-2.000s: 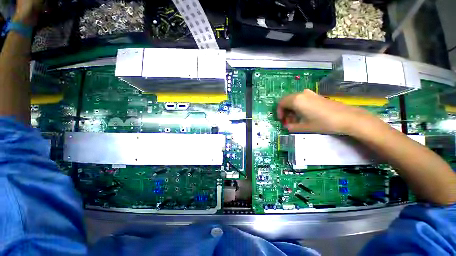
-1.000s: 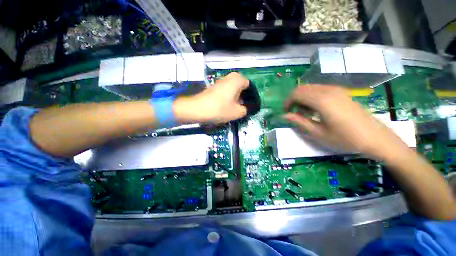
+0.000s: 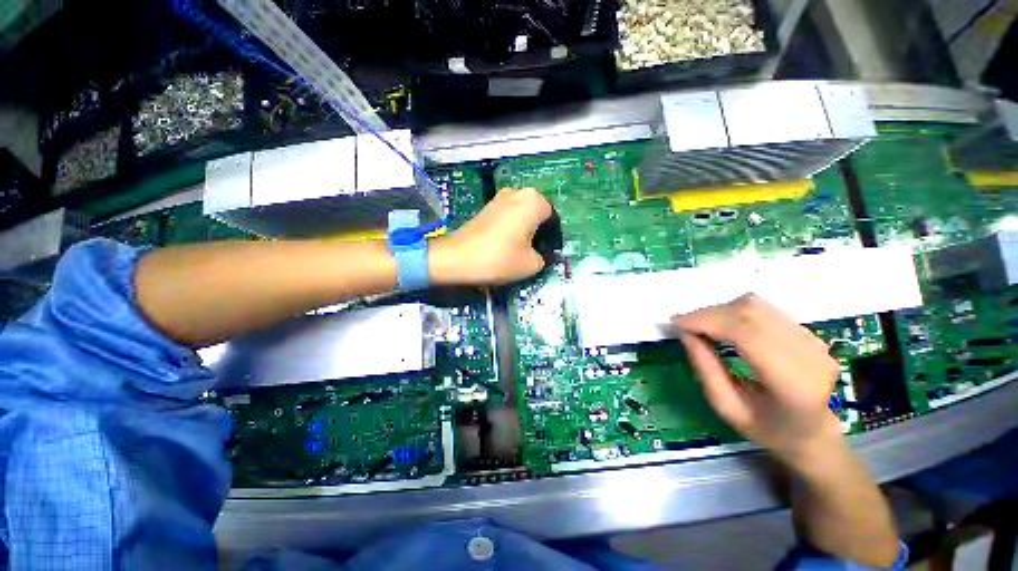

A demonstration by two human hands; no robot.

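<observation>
My left hand (image 3: 491, 240), with a light blue wrist strap (image 3: 409, 254), is closed around a dark cluster of black components (image 3: 547, 236) above the gap between two green circuit boards. Single pieces in the cluster cannot be told apart. My right hand (image 3: 770, 379) is over the front half of the right circuit board (image 3: 558, 407). Its fingertips are at the front edge of a long white-silver bar (image 3: 636, 307), index finger and thumb apart. Whether it holds a small part cannot be told.
Finned silver heat sinks (image 3: 770, 117) with yellow strips (image 3: 742, 199) stand along the far side. Black bins hold cream parts (image 3: 687, 31) and silvery parts (image 3: 190, 112). A perforated white strip (image 3: 301, 67) and a blue cord (image 3: 251, 50) hang at left. A metal rail (image 3: 592, 496) runs in front.
My left hand has come down from the far left bins to the boards with the dark cluster. My right hand has moved from behind the bar towards me. The view has shifted too.
</observation>
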